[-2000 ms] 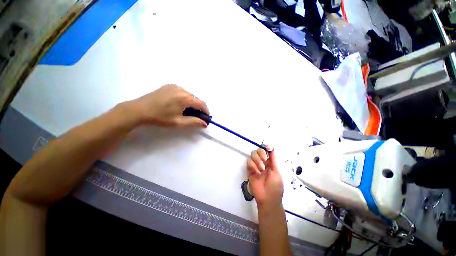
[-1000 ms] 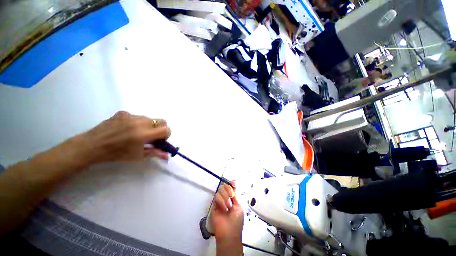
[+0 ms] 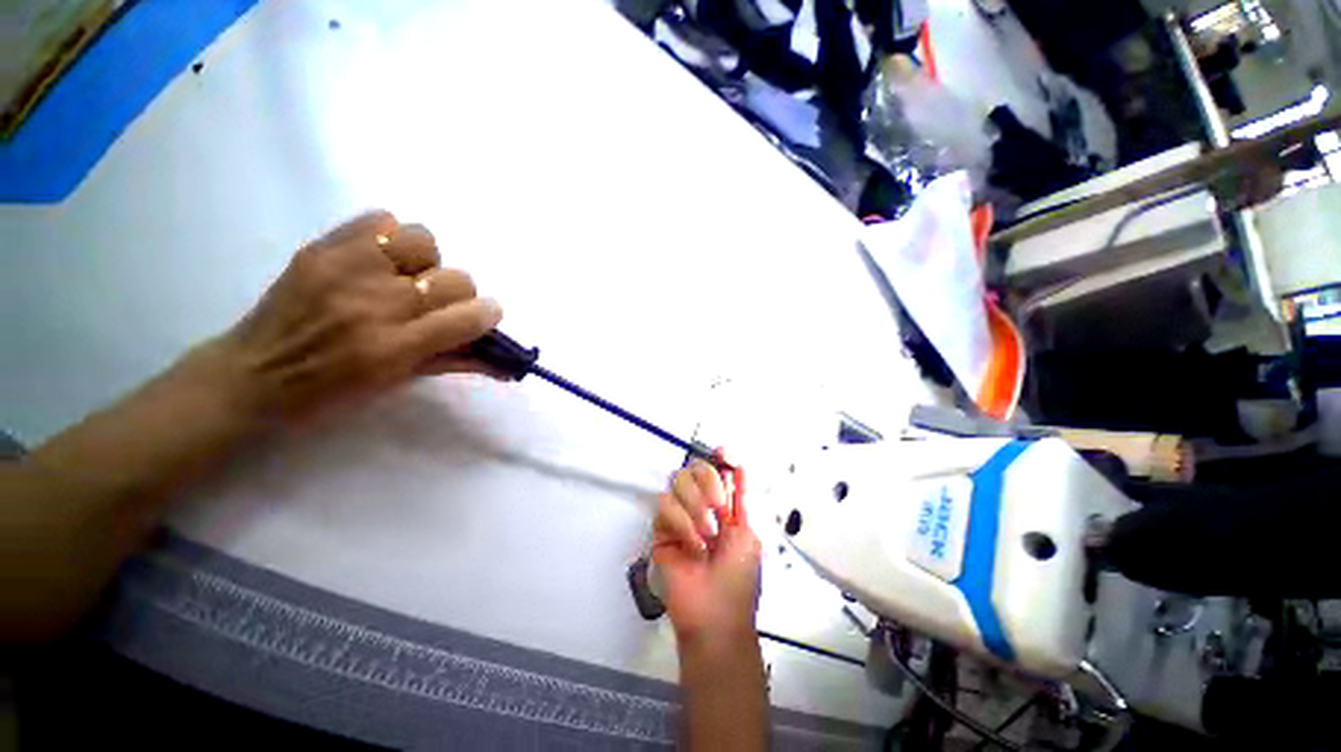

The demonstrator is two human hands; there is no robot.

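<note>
My left hand (image 3: 360, 309), with two rings showing, is closed around the black handle of a screwdriver (image 3: 603, 404). The long thin dark shaft slants down to the right above the white table. My right hand (image 3: 709, 551) is palm up, with its fingertips pinched at the screwdriver's tip. Whether a small part is held there is too small to tell. A small dark object (image 3: 644, 588) shows beside my right wrist, partly hidden by it.
A white sewing machine head (image 3: 941, 544) with a blue stripe stands right of my right hand. A ruler strip (image 3: 383, 669) runs along the grey front edge. Dark garment pieces (image 3: 824, 88) lie at the far side, near a white sheet (image 3: 941, 279) and an orange object (image 3: 1005, 367).
The view swung right and then partly back. Both hands stay on the screwdriver, and the back of my left hand is now turned more into view.
</note>
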